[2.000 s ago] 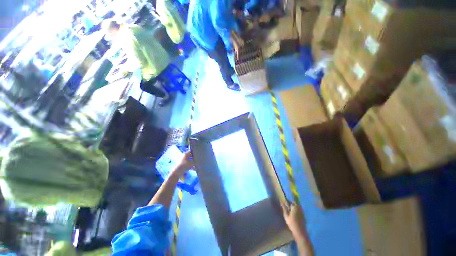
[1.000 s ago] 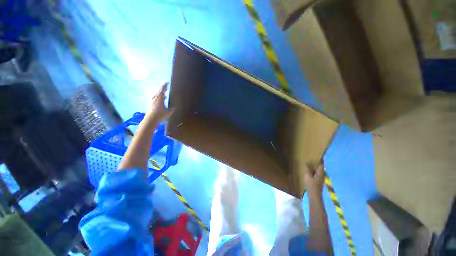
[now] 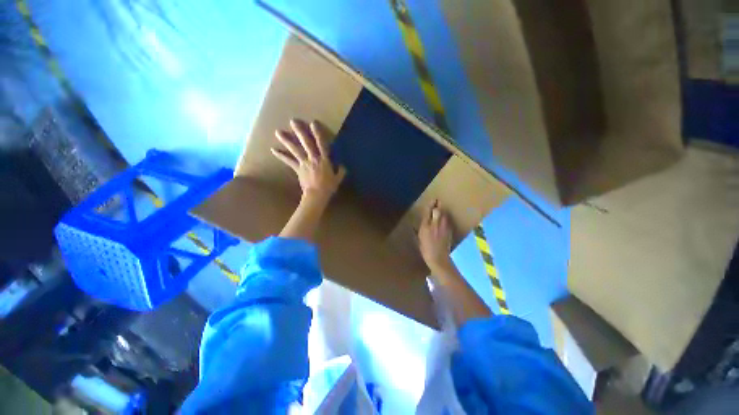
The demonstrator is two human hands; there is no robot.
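A brown carton (image 3: 356, 235) stands on the blue floor right in front of me, tilted in the view. Two end flaps are folded inward, and a dark rectangular gap shows between them. My left hand (image 3: 312, 162) lies flat on the left end flap with its fingers spread. My right hand (image 3: 436, 233) rests on the right end flap with its fingers bent. The long side flaps stick outward. Neither hand grips an edge.
A blue perforated plastic stool (image 3: 105, 259) lies on its side at the left. A large open carton (image 3: 604, 97) is at the upper right, with a cardboard flap (image 3: 648, 235) below it. Yellow-black tape (image 3: 421, 65) runs along the floor behind the carton.
The carton was held by its ends with its open inside showing; now its end flaps are folded in. Both hands have moved from its outer ends inward onto these flaps.
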